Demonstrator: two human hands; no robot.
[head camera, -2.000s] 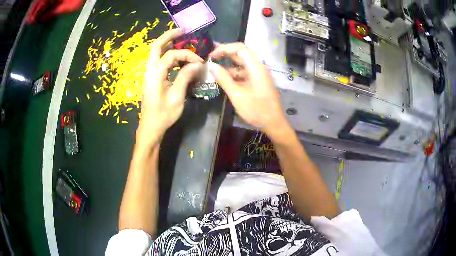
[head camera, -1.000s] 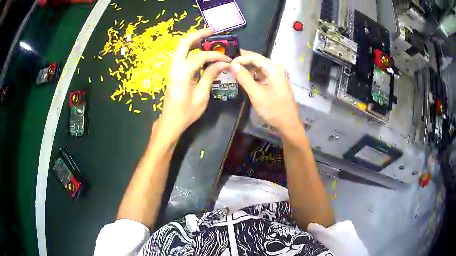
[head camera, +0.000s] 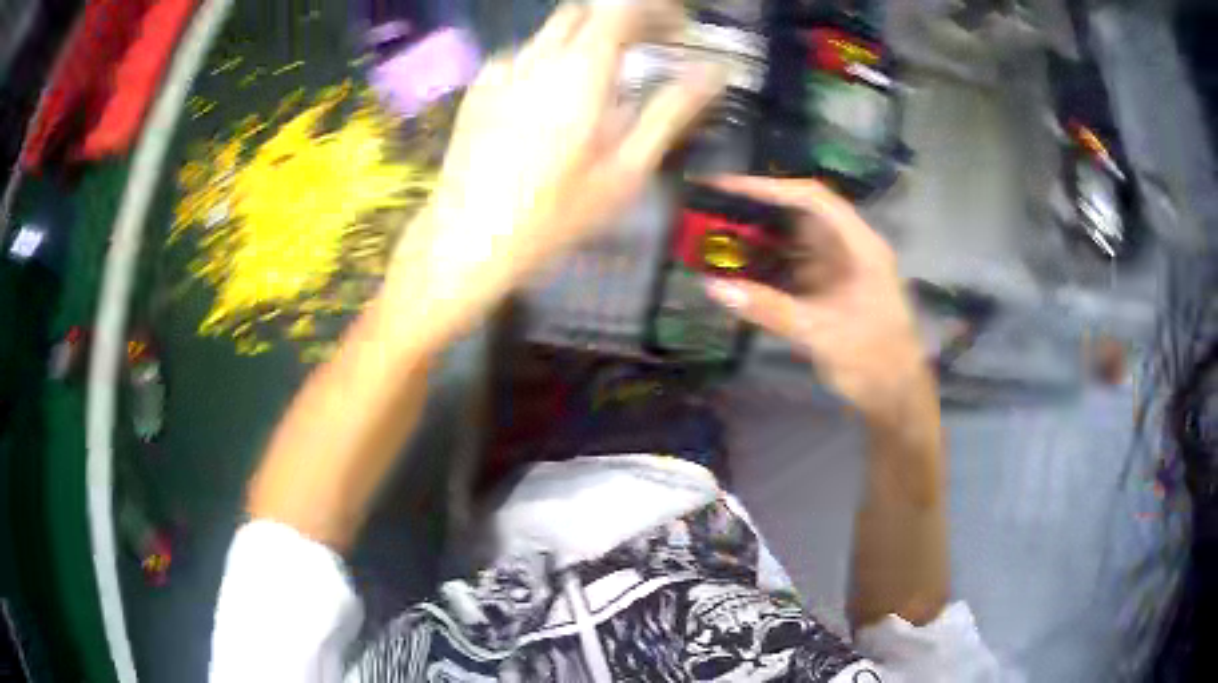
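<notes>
The part-assembled device (head camera: 697, 300), with a red end and yellow-gold ring above a green-grey board, is in my right hand (head camera: 828, 274), over the front edge of the bench machine. My fingers and thumb grip it by its red end. My left hand (head camera: 574, 134) reaches over the machine's top left part, by a pale metal block (head camera: 708, 56). It is blurred, and I cannot tell whether its fingers hold anything. Another red-ended unit (head camera: 848, 100) sits in the fixture on the machine, right of my left hand.
Blurred yellow pieces (head camera: 294, 207) lie heaped on the dark green belt (head camera: 267, 440). A pinkish smartphone (head camera: 425, 70) lies above them. More units (head camera: 147, 394) lie near the white strip (head camera: 107, 360) at left. A red shape (head camera: 120, 80) is at the upper left.
Both hands have moved right, from the belt to the machine, and apart. The device has gone with my right hand. The view has shifted and blurred.
</notes>
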